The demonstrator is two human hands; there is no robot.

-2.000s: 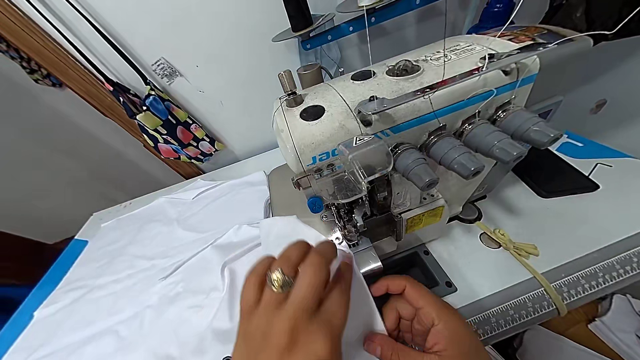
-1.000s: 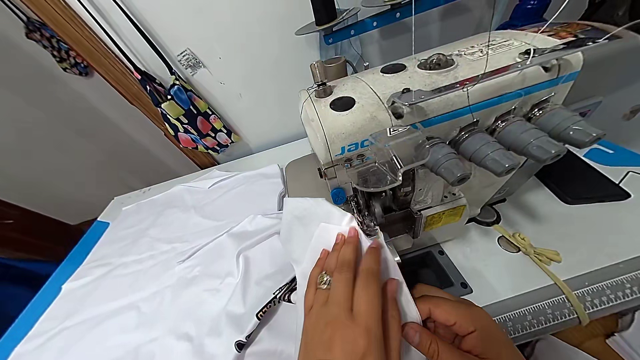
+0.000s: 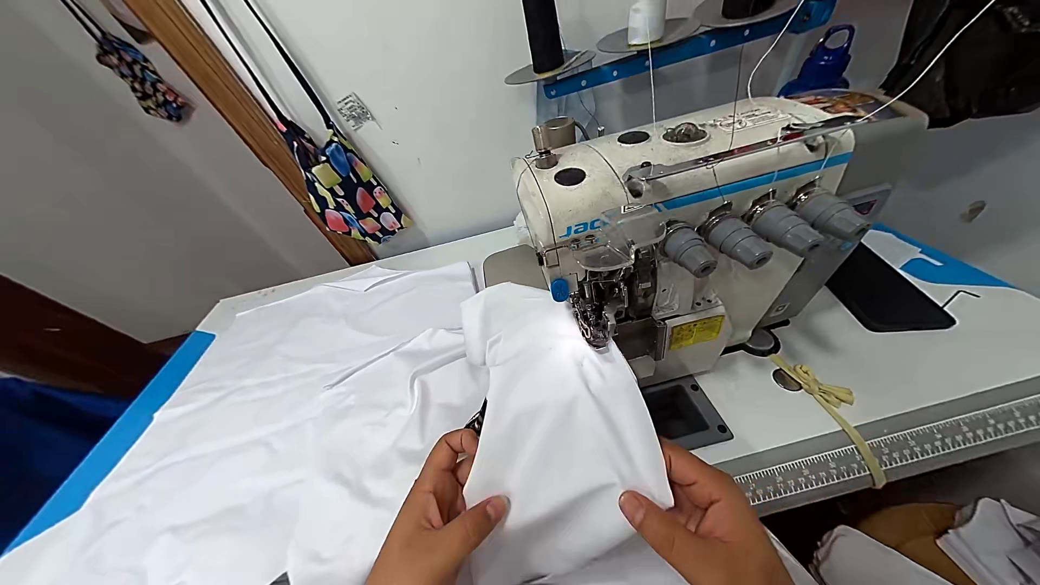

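Observation:
White fabric [image 3: 569, 422] runs from the presser foot area [image 3: 597, 329] of a Jack overlock sewing machine [image 3: 691, 187] down toward me. My left hand [image 3: 447, 504] pinches its left edge, thumb on top and fingers beneath. On the right edge, my right hand [image 3: 699, 512] grips the same cloth in the same way. More white fabric [image 3: 244, 406] lies wrinkled over the table to the left. A small dark printed patch [image 3: 477, 418] shows beside my left fingers; most of it is hidden under the cloth.
Thread cones [image 3: 542, 36] stand on a rack behind the machine. A measuring tape [image 3: 902, 451] lines the table's front edge, with a yellow tied strip [image 3: 825, 394] over it. Patterned fabric pouches [image 3: 345, 183] hang at the wall. A black pad [image 3: 886, 284] lies right of the machine.
My left hand, which lay flat on the cloth near the presser foot, has moved back toward me and now holds the left edge. The dark print seen a second ago is mostly covered.

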